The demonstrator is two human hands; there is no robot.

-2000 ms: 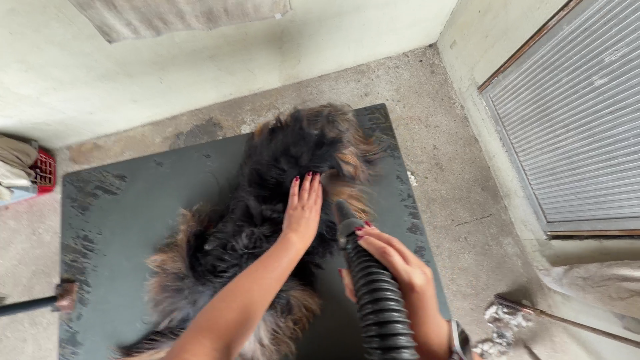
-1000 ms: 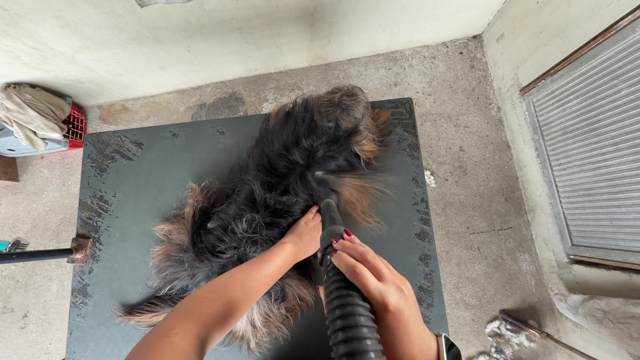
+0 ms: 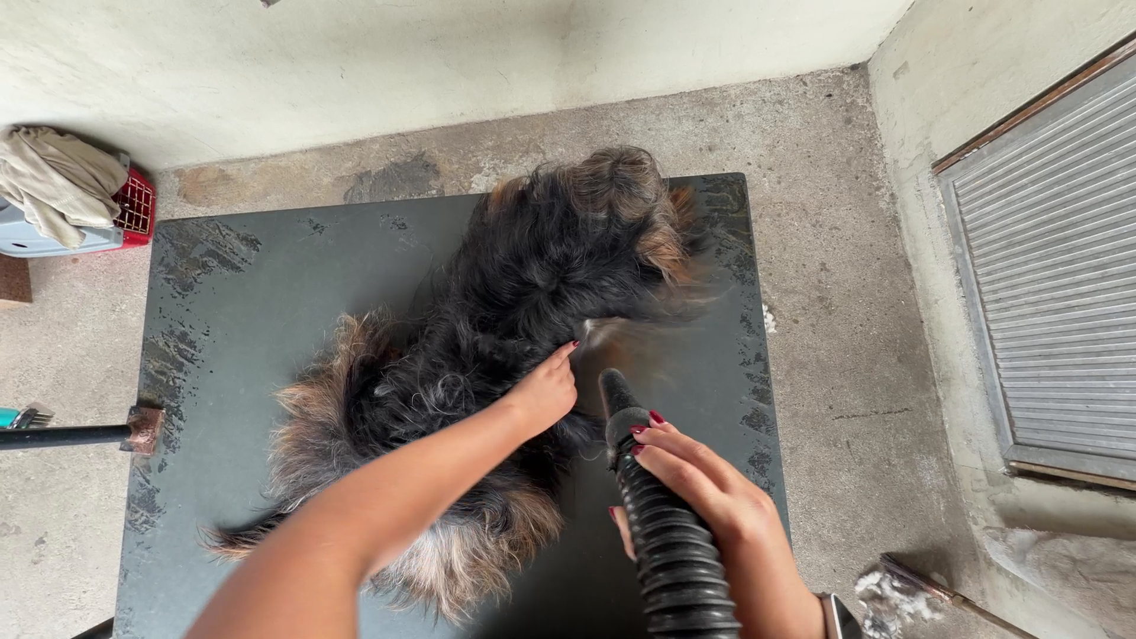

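Note:
A long-haired black and tan dog (image 3: 524,293) lies or stands on a dark grooming table (image 3: 293,257), its head toward the far right corner. My left hand (image 3: 546,395) rests against the dog's side near the front leg; whether its fingers grip any fur is unclear. My right hand (image 3: 701,479) holds the black ribbed hose (image 3: 670,541) of a pet dryer just behind its nozzle (image 3: 617,395). The nozzle points at the dog's front leg, where the tan hair is blurred by motion. A watch (image 3: 839,617) is on my right wrist.
A black metal arm with a rusty clamp (image 3: 144,430) meets the table's left edge. Beyond it are a teal-handled tool (image 3: 25,416) and a pet carrier (image 3: 133,209) with a cloth (image 3: 62,182) on top. Clumps of hair (image 3: 892,603) lie by a stick at lower right.
My left hand has come down from the dog's upper back to its side by the front leg. The nozzle has moved back toward me, away from the dog's shoulder.

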